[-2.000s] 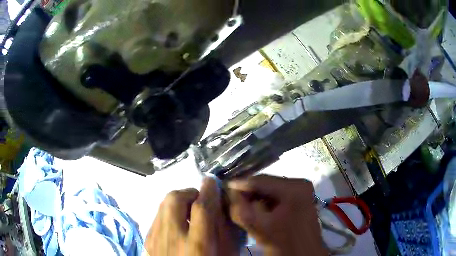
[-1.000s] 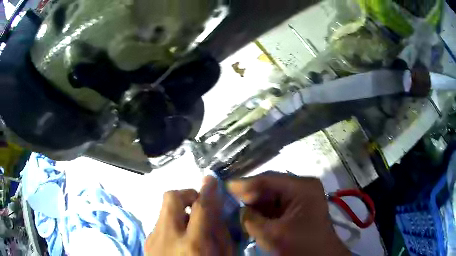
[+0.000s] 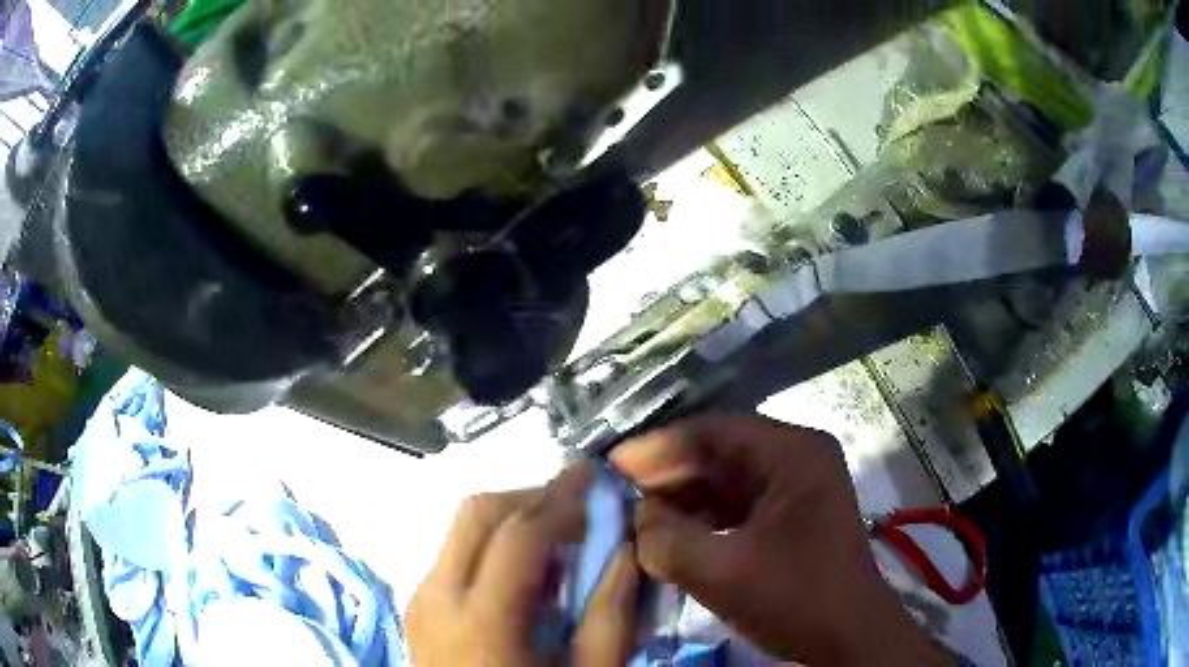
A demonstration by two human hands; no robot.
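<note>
A light-blue workpiece (image 3: 601,528) is bunched between both hands, just below the needle area (image 3: 563,401) of the sewing machine. My left hand (image 3: 522,573) grips it from the left, fingers bent. My right hand (image 3: 750,528) pinches its upper right edge close to the tip of the machine arm. Both hands are somewhat blurred, and most of the workpiece is hidden by the fingers. More blue fabric shows below the hands (image 3: 678,652). A flat white tape (image 3: 939,257) runs along the dark arm towards the needle area.
The olive-grey machine head (image 3: 417,117) fills the upper left. A pile of light-blue fabric pieces (image 3: 248,573) lies at the lower left on the white tabletop (image 3: 352,482). Scissors with a red handle (image 3: 949,554) lie right of my right hand. A blue mesh basket (image 3: 1102,599) stands at the right edge.
The camera view has shifted slightly. My left hand has opened its grip somewhat and shows more of the light-blue piece between the hands. My right hand remains near the arm tip.
</note>
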